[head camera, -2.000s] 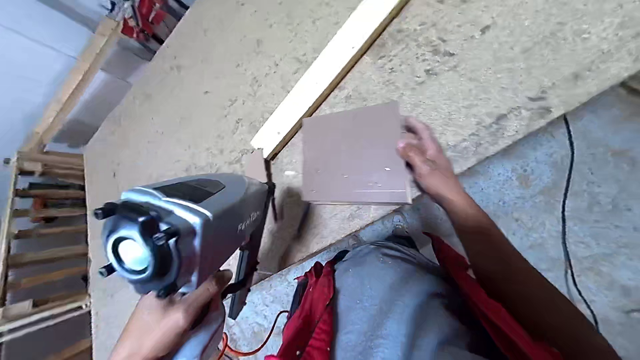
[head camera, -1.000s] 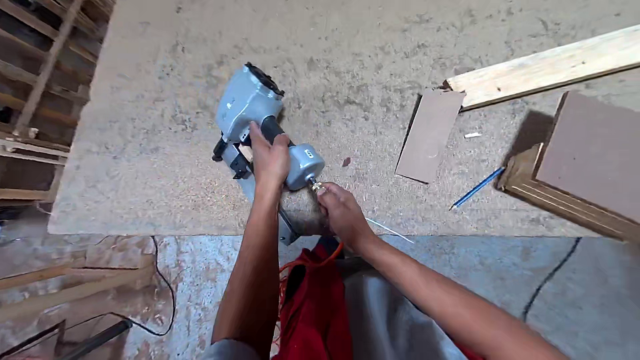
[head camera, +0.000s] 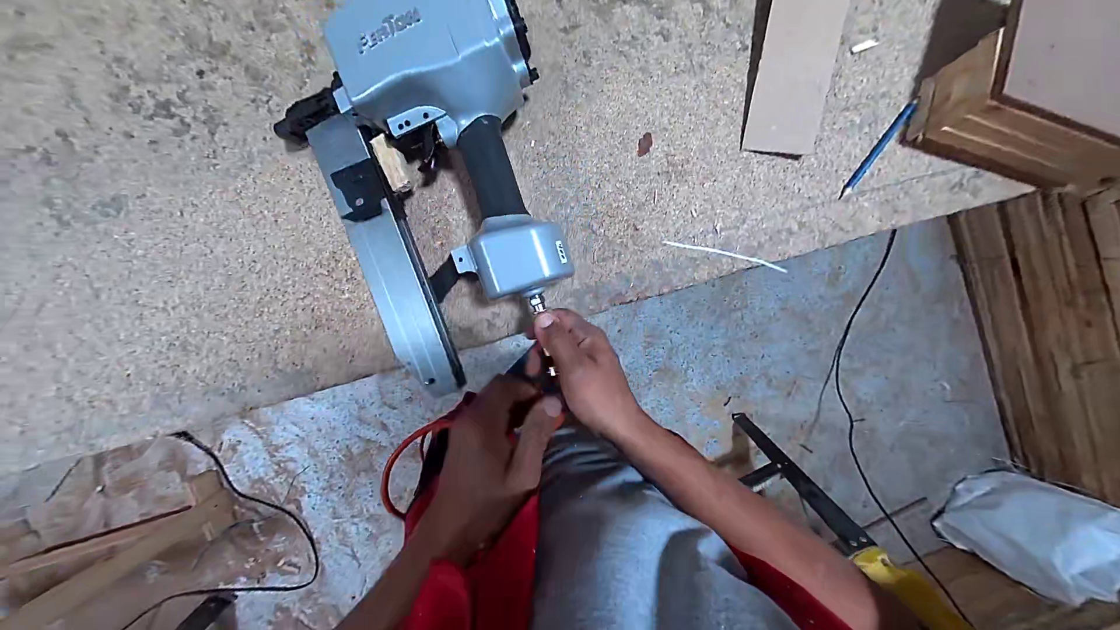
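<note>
A grey pneumatic nail gun (head camera: 429, 70) with a black grip lies on its side on the particle-board bench. Its metal air fitting (head camera: 536, 304) points toward me over the bench's front edge. My right hand (head camera: 591, 372) pinches the coupling at that fitting between thumb and fingers. Just below, my left hand (head camera: 499, 437) is closed around the end of the orange air hose (head camera: 394, 464), close under my right fingers. Whether coupling and fitting are fully joined cannot be seen.
On the bench (head camera: 219, 219) are a thin brown board strip (head camera: 794, 79), a blue pencil (head camera: 878, 150) and a wooden frame with a panel (head camera: 962, 131) at right. A white strip (head camera: 724, 255) lies at the edge. Black cables (head camera: 844, 385), wood pieces (head camera: 114, 560) and a grey bag (head camera: 1041, 534) are on the floor.
My left hand has left the nail gun's grip and moved down to the hose beside my right hand. Two seconds ago my left hand held the gun up and my right held a square panel.
</note>
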